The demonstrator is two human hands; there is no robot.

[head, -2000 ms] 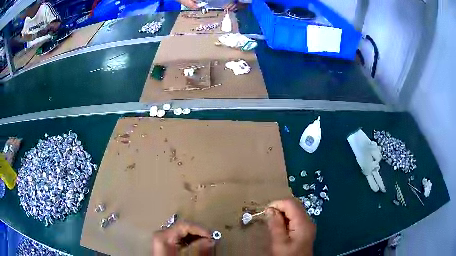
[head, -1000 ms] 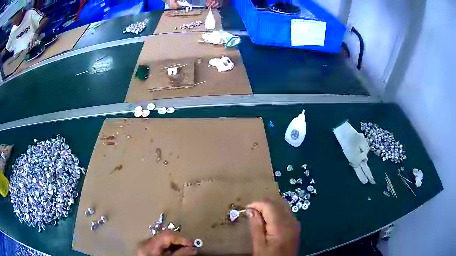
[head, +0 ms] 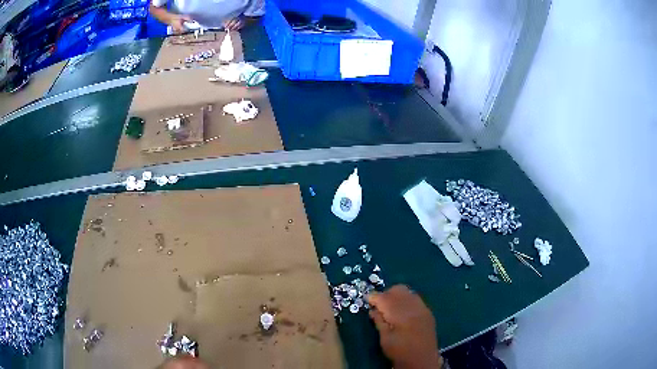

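Observation:
My right hand (head: pixel 407 324) is at the right of the cardboard sheet (head: pixel 238 238). Its fingertips touch the edge of a loose cluster of small round silver-white pieces (head: pixel 353 295); whether they grip one is unclear. My left hand (head: pixel 181 363) is mostly cut off by the bottom edge, just below a few shiny metal parts (head: pixel 176 342) on the sheet; what it holds is hidden. A white cap or blob (head: pixel 267 319) sits among brown stains on the sheet. More metal parts (head: pixel 90 337) lie at its lower left.
A large heap of metal parts (head: pixel 27 288) is at the left. A white squeeze bottle (head: pixel 347 198), a white glove (head: pixel 439 223), a second metal pile (head: pixel 483 207) and thin sticks (head: pixel 499 267) lie right. White discs (head: pixel 148 180) line the divider. A person (head: pixel 209 11) sits across.
The view has swung right. My right hand has moved from the stained spot to the round pieces, and the thin stick no longer shows in it. My left hand has dropped mostly out of view.

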